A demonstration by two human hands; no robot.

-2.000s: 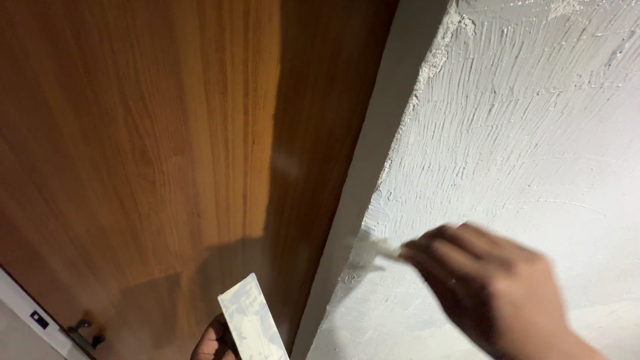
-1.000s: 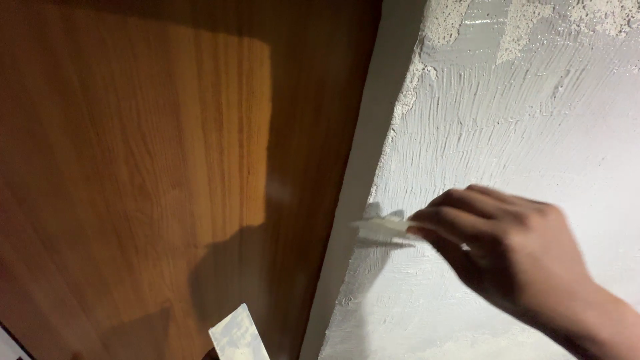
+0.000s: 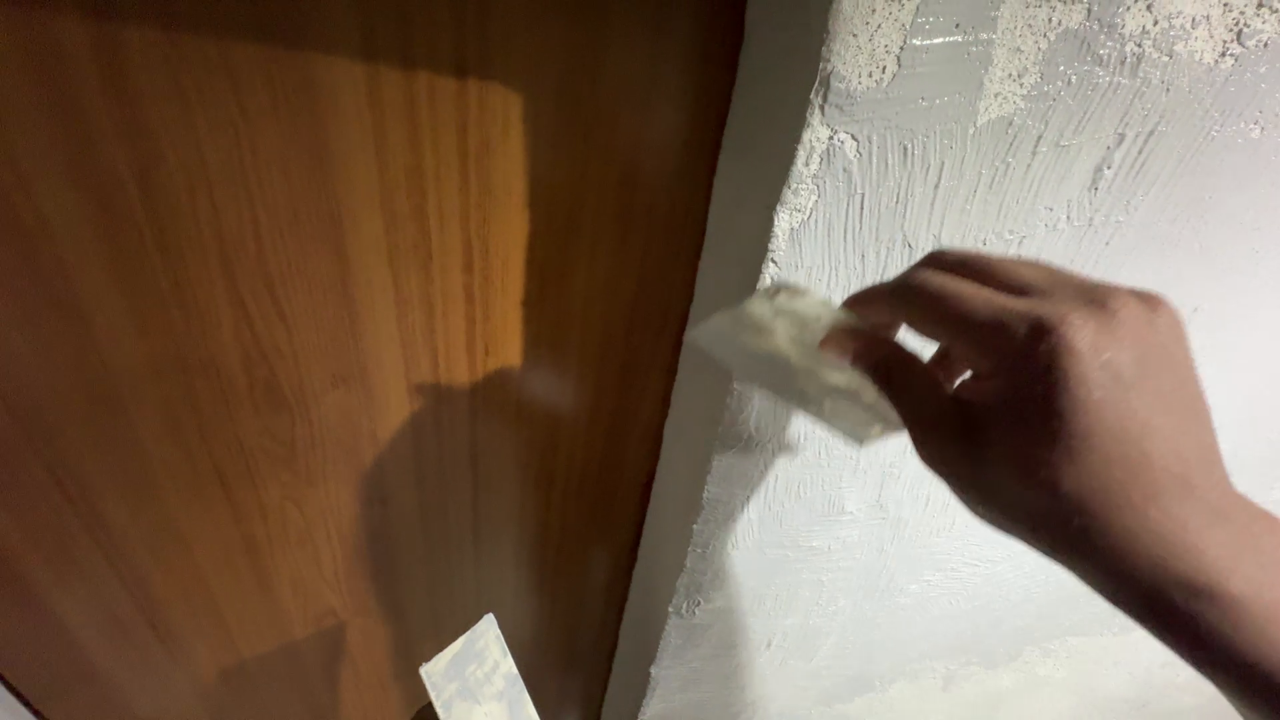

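My right hand (image 3: pixel 1060 390) pinches a flat, putty-smeared scraper blade (image 3: pixel 800 360) between thumb and fingers, its face turned partly toward the view. The blade is blurred and lies over the edge of the white plastered wall (image 3: pixel 900 560); whether it touches the wall cannot be told. Low in the view, a pale rectangular plate (image 3: pixel 480 675) smeared with putty rises from the bottom edge. Only a dark sliver of my left hand (image 3: pixel 425 712) shows beside that plate, the rest being out of view.
A brown wood-grain door panel (image 3: pixel 300 300) fills the left side. Between it and the wall runs a narrow grey strip (image 3: pixel 745 200) with a rough plaster edge. Higher up, the wall has ridged wet coating and rough, pitted patches (image 3: pixel 1035 50).
The blade in my right hand has turned from nearly edge-on to showing its broad face. My left hand and its plate sit lower in view than two seconds ago.
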